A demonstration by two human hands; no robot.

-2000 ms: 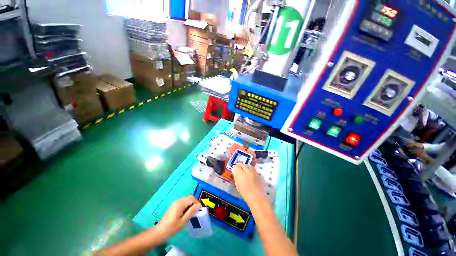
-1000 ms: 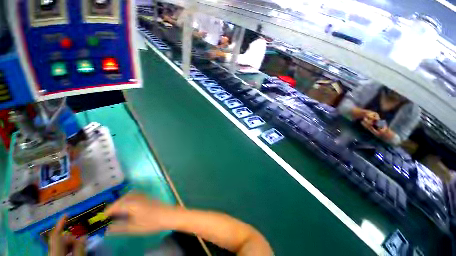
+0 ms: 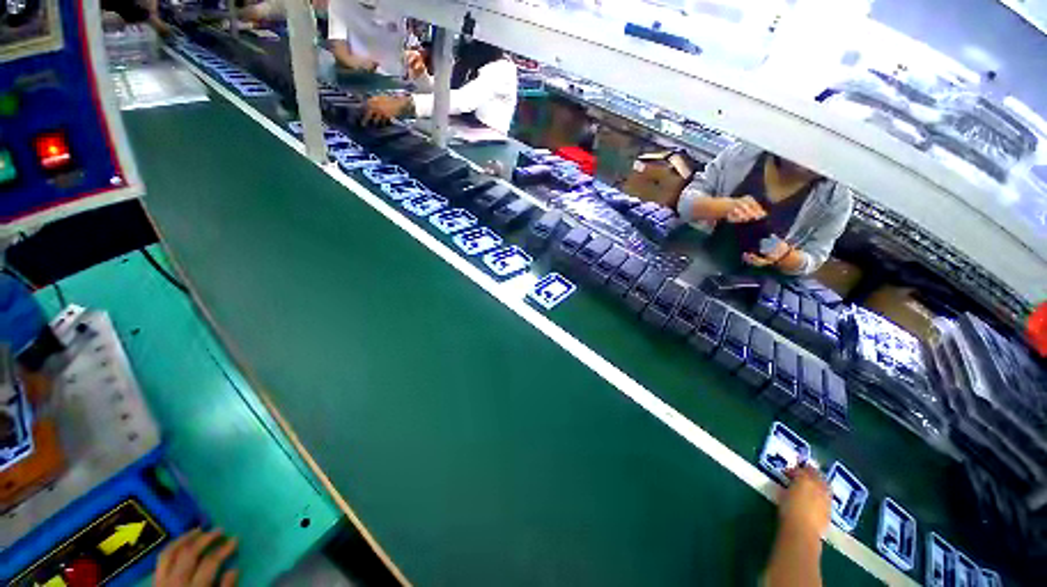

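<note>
My right hand (image 3: 807, 499) reaches over the conveyor at the lower right. Its fingertips touch the lower edge of a pale-bordered panel (image 3: 783, 445); whether they grip it cannot be told. My left hand (image 3: 198, 560) is at the bottom left beside the press base, cut off by the picture's edge. Its fingers are slightly apart and no object shows in it. Another panel (image 3: 14, 422) sits on the orange-brown nest (image 3: 37, 461), cut off by the left edge. The press's red button (image 3: 83, 571) is partly visible.
The green conveyor (image 3: 379, 344) carries rows of panels and dark housings (image 3: 689, 310). The control box (image 3: 57, 115) overhangs the upper left. An overhead shelf (image 3: 597, 86) crosses the top. A person (image 3: 775, 212) sits opposite; another person (image 3: 488, 92) is farther back.
The view has swung right from the press to the conveyor. My right hand has moved from the press to the panels at the lower right. The pale piece earlier in my left hand no longer shows.
</note>
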